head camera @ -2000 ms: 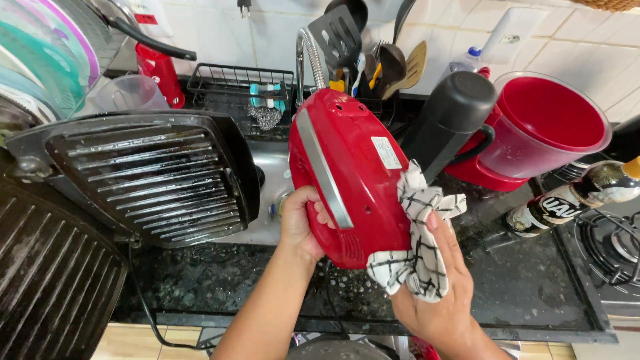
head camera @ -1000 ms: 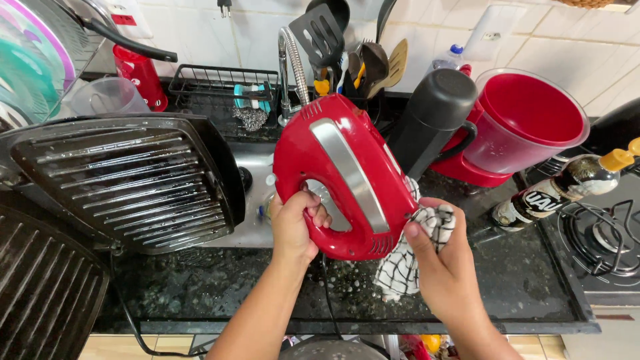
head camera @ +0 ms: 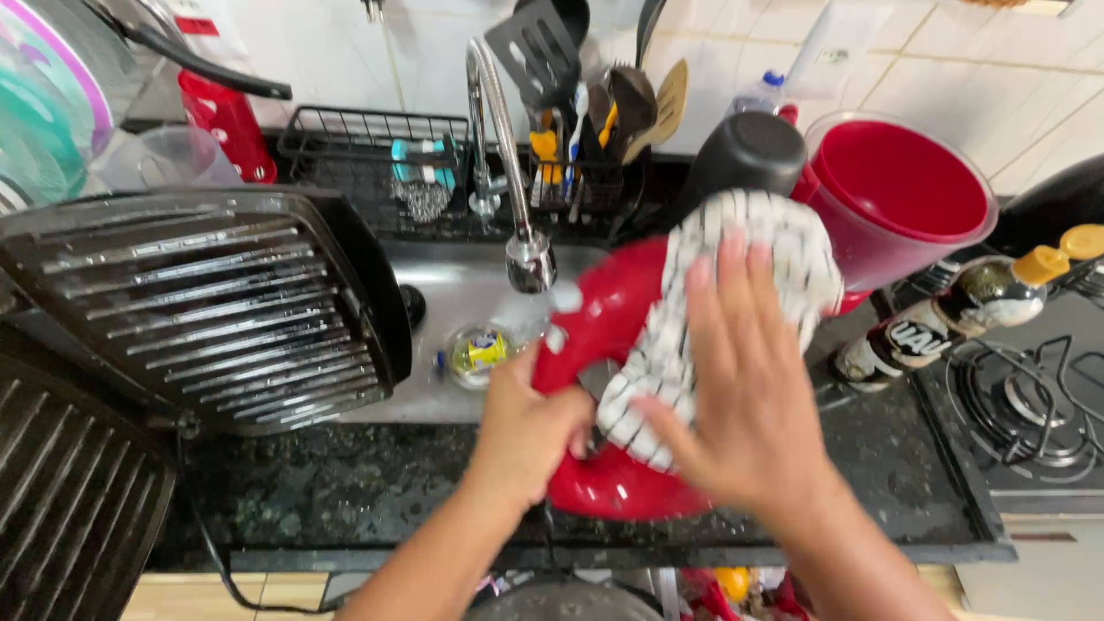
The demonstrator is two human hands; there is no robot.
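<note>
My left hand [head camera: 530, 423] grips the handle of a red hand mixer body [head camera: 595, 302], held over the front edge of the sink and the counter. Flat on the mixer's side lies a white cloth with black checked lines [head camera: 742, 233], and my right hand [head camera: 750, 371] presses on it with the fingers stretched out. The cloth covers much of the mixer, and its far end is blurred. Below and left of the mixer, a clear bottle with a yellow label [head camera: 479, 352] lies in the metal sink [head camera: 440, 267].
An open black grill [head camera: 224, 310] stands at the left, over part of the sink. Behind are a chrome faucet [head camera: 500, 112], a wire rack [head camera: 371, 129] and utensils [head camera: 604, 112]. A black flask [head camera: 750, 155], a red-lined pitcher [head camera: 897, 190], a dark bottle [head camera: 940, 319] and a stove [head camera: 1026, 405] are at the right.
My right hand and the cloth have moved from the mixer's right edge onto its side. The mixer has been turned, and its silver strip, seen before, is now covered.
</note>
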